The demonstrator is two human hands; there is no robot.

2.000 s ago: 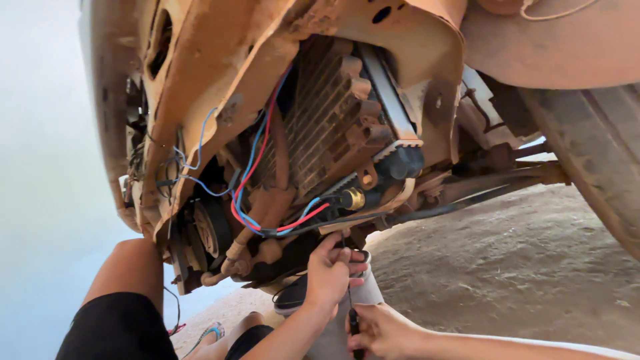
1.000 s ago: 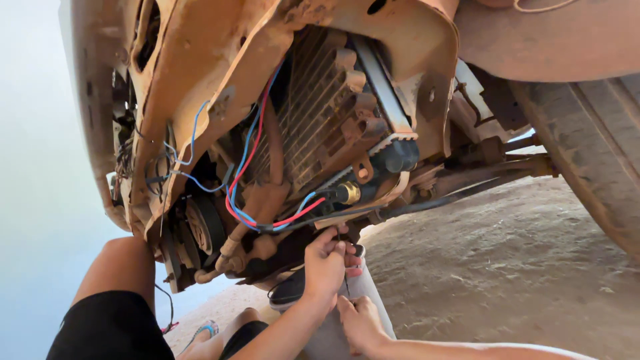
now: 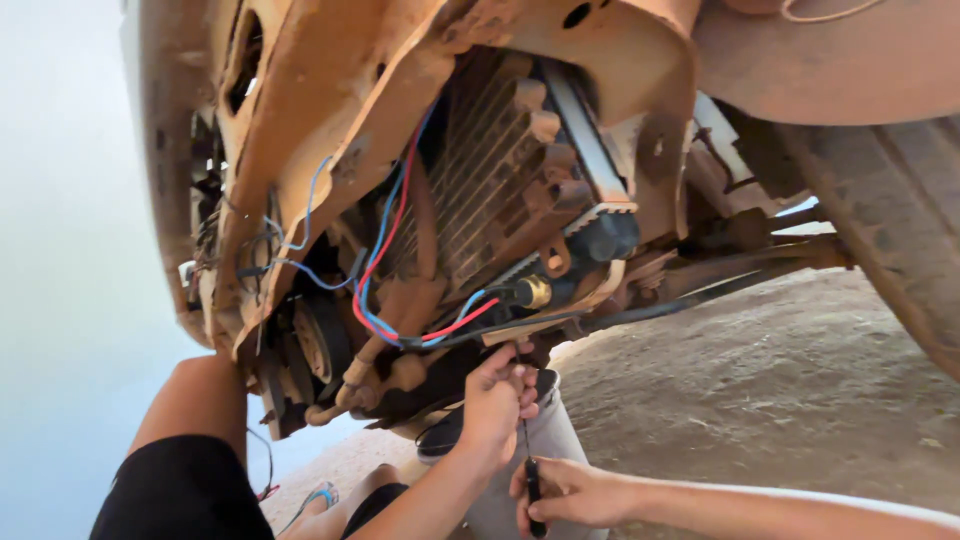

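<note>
My right hand (image 3: pixel 562 495) grips the black handle of a thin tool (image 3: pixel 533 487), which looks like a screwdriver, held nearly upright. Its slim dark shaft rises to my left hand (image 3: pixel 499 390), whose fingers pinch around the upper end just under a pale bracket (image 3: pixel 517 330) at the radiator's bottom edge. My fingers hide the shaft's tip. Above my hands, red and blue wires (image 3: pixel 397 240) run down to a connector at a brass fitting (image 3: pixel 536 291). Behind them is the dirty finned radiator (image 3: pixel 480 180) with its black end tank (image 3: pixel 604 234).
Rusty body panels (image 3: pixel 390 67) with torn edges hang overhead. A pulley (image 3: pixel 311 337) and loose blue wires (image 3: pixel 307 217) are at left, a tyre (image 3: pixel 892 217) at right. Below stand a grey bucket (image 3: pixel 555 427), a bare knee in black shorts (image 3: pixel 187 480) and a sandalled foot (image 3: pixel 319 499).
The tool's black handle, visible two seconds ago and hidden one second ago, shows again in my right hand. My left hand stays beneath the bracket.
</note>
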